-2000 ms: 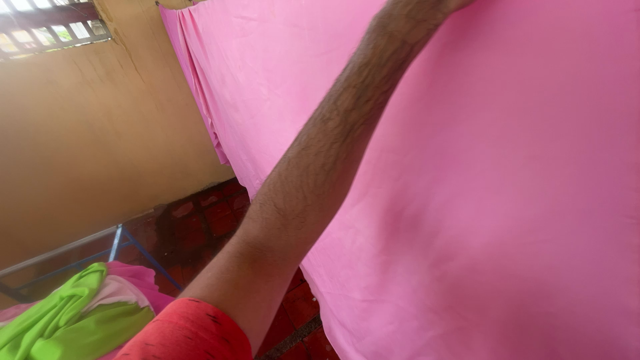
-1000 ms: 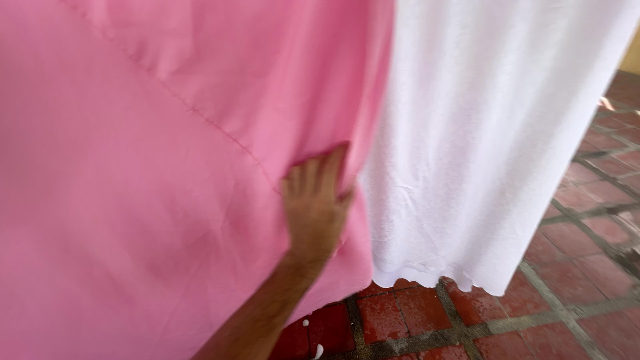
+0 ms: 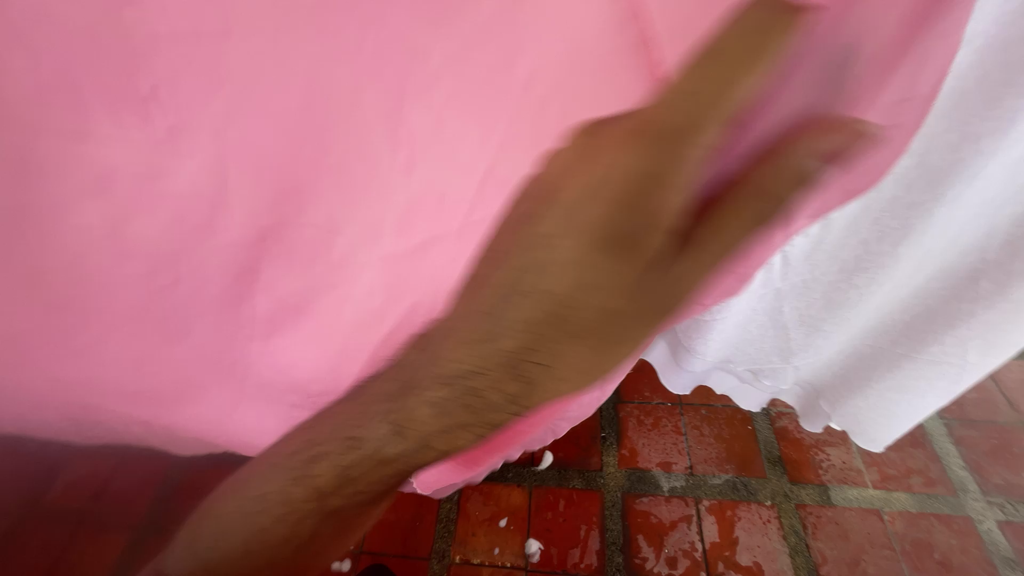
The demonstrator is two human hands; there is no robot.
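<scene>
A large pink cloth (image 3: pixel 320 200) hangs across most of the head view. My left hand (image 3: pixel 632 192) reaches up from the lower left in front of it, back of the hand toward me. Its thumb stands apart from the fingers, near the cloth's right edge. The hand is blurred, and its fingertips lie against or very close to the pink fabric. Beside that edge, at the right, hangs a white cloth (image 3: pixel 888 264) with a wavy lower hem. My right hand is out of view.
Below the cloths lies a floor of glossy, wet-looking red tiles (image 3: pixel 652 436) with grey joints. Small white bits (image 3: pixel 534 549) are scattered on it near the bottom middle.
The view has swung from the wall and barred window to the cloths' lower edges. My left hand lay on the pink cloth near its right edge one second ago; it now appears larger and closer.
</scene>
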